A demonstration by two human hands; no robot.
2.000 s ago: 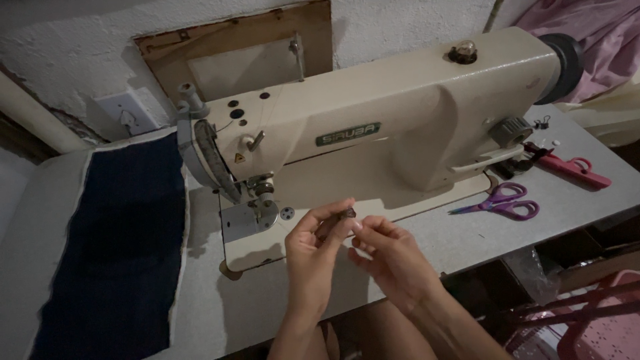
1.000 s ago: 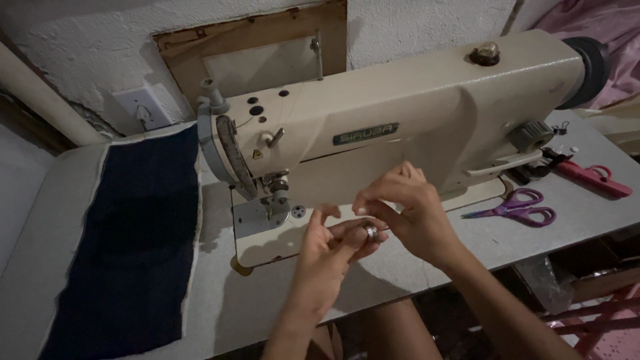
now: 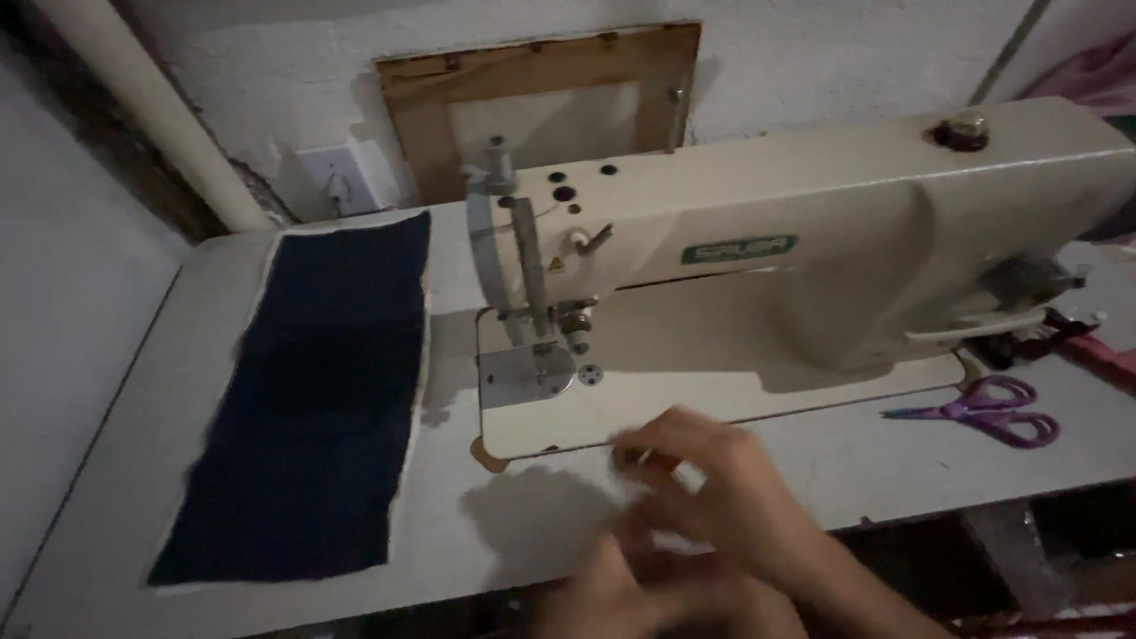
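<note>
My right hand [image 3: 723, 475] is over the table's front edge, just before the sewing machine bed. A small dark and shiny metal part [image 3: 635, 455], too blurred to name exactly, is pinched in its fingertips. Below and to the left of it, my left hand [image 3: 612, 577] is strongly blurred; its fingers cannot be made out, nor whether it holds anything. The cream Siruba sewing machine [image 3: 657, 222] stands behind both hands, its needle and presser foot [image 3: 543, 355] above the metal needle plate [image 3: 524, 377].
Dark blue fabric [image 3: 311, 382] with pale edges lies flat left of the machine. Purple-handled scissors [image 3: 985, 411] lie on the white table [image 3: 852, 479] at the right, near a red tool [image 3: 1100, 359]. A wall socket [image 3: 335, 177] and a wooden-framed panel [image 3: 541, 67] are behind.
My hands, close together over the metal part one second ago, are now lower in view, the left one below the right. The view has swung left and come nearer.
</note>
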